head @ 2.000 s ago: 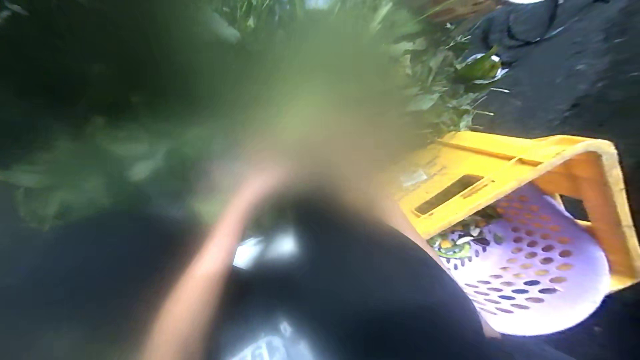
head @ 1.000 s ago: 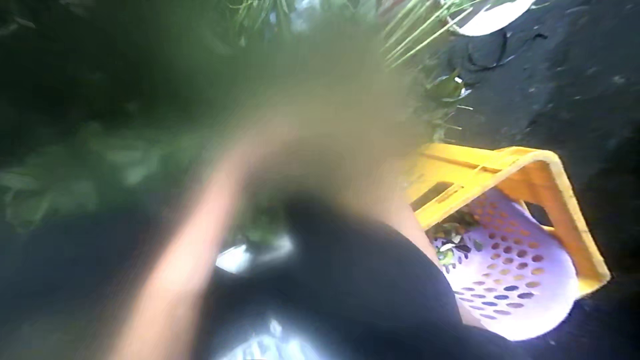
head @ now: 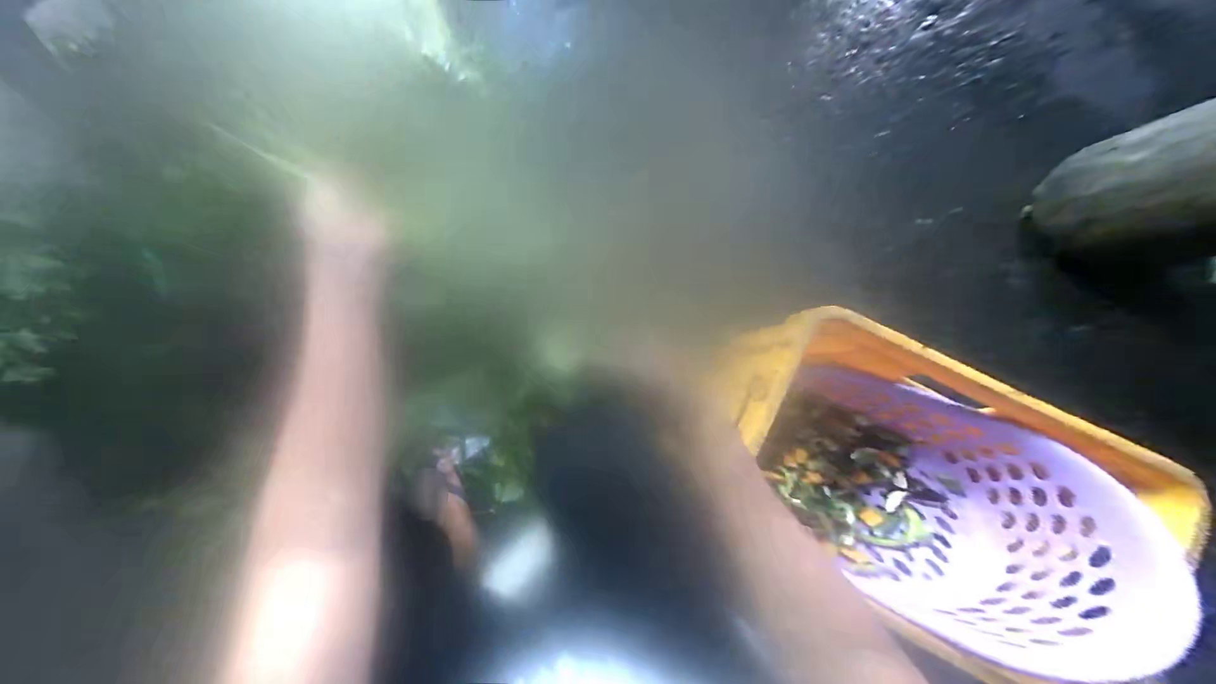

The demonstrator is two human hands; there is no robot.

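A large blur covers the middle of the head view. My left hand (head: 342, 214) shows only as a smear at the end of the raised forearm, among blurred green plants (head: 465, 256); its fingers cannot be made out. My right forearm reaches up from the lower right, beside the yellow plastic crate (head: 1007, 385), and its hand is lost in the blur. Inside the crate leans a purple perforated plastic basket (head: 1130, 570), holding chopped green, orange and dark plant pieces (head: 855, 484).
Dark, wet-looking ground (head: 931, 180) lies behind the crate. A rounded grey-brown log or stone (head: 1130, 190) rests at the right edge. More leaves (head: 33, 313) show at the far left. Dark clothing covers my legs at the bottom.
My left forearm now stands more upright, its hand farther up. The view has shifted, bringing in the rounded log or stone at the right.
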